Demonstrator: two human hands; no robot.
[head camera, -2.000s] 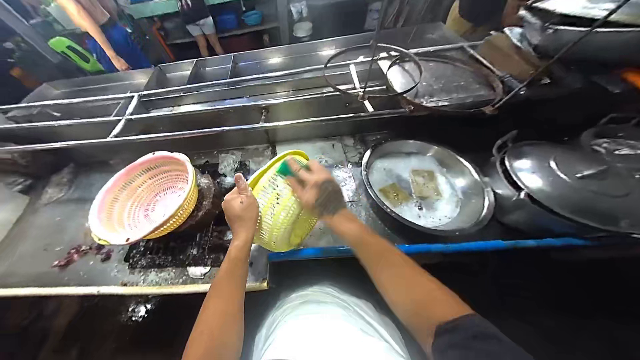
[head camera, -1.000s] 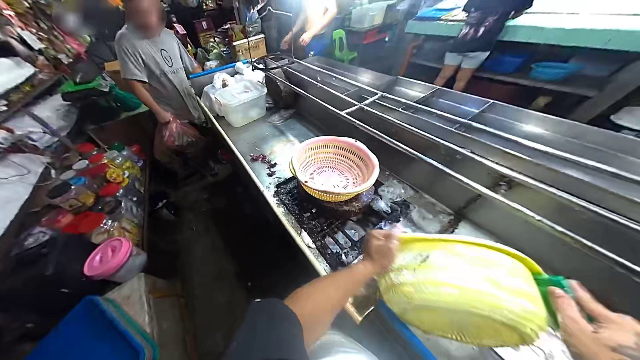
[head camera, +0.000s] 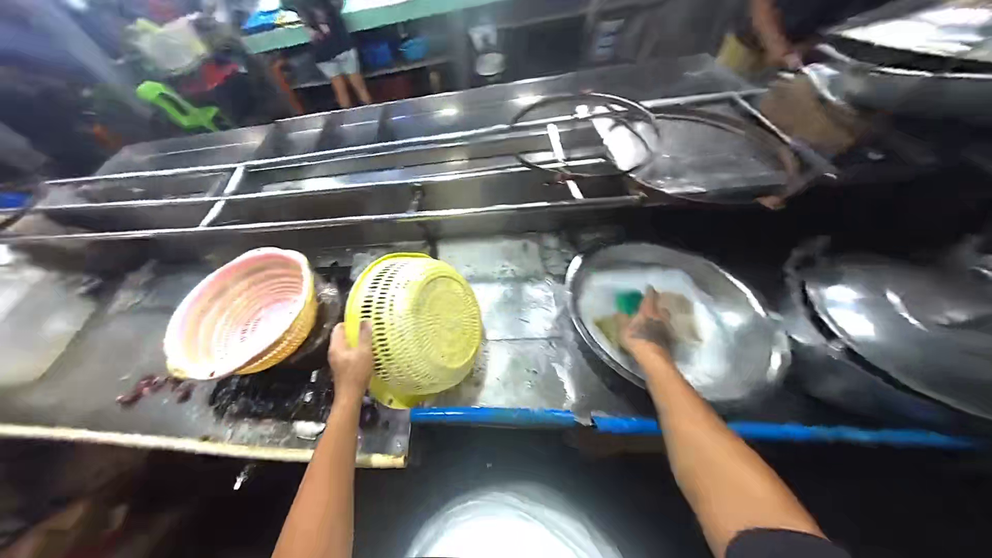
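Note:
My left hand (head camera: 351, 360) grips the rim of a yellow plastic colander (head camera: 434, 325), tipped on its side with its base facing right. Inside a wide metal basin (head camera: 728, 333) of soapy water, my right hand (head camera: 649, 324) is on a green scouring pad (head camera: 628, 301); the fingers are blurred. A pale block-like piece (head camera: 682, 314) lies by the hand in the suds, and a yellowish one (head camera: 610, 329) to its left. Left of the yellow colander, a pink and yellow basket (head camera: 246, 318) rests tilted on the metal counter.
A large lidded metal pot (head camera: 891, 310) stands right of the basin. Metal rails (head camera: 325, 190) run behind the counter, with a wire ring (head camera: 585, 136) above them. Dark red scraps (head camera: 151, 387) lie at left. A white round container (head camera: 511, 531) is below the edge. People stand beyond.
My right hand has moved with the green pad from the yellow colander into the basin. My left hand still holds the colander. The view has swung back from the left.

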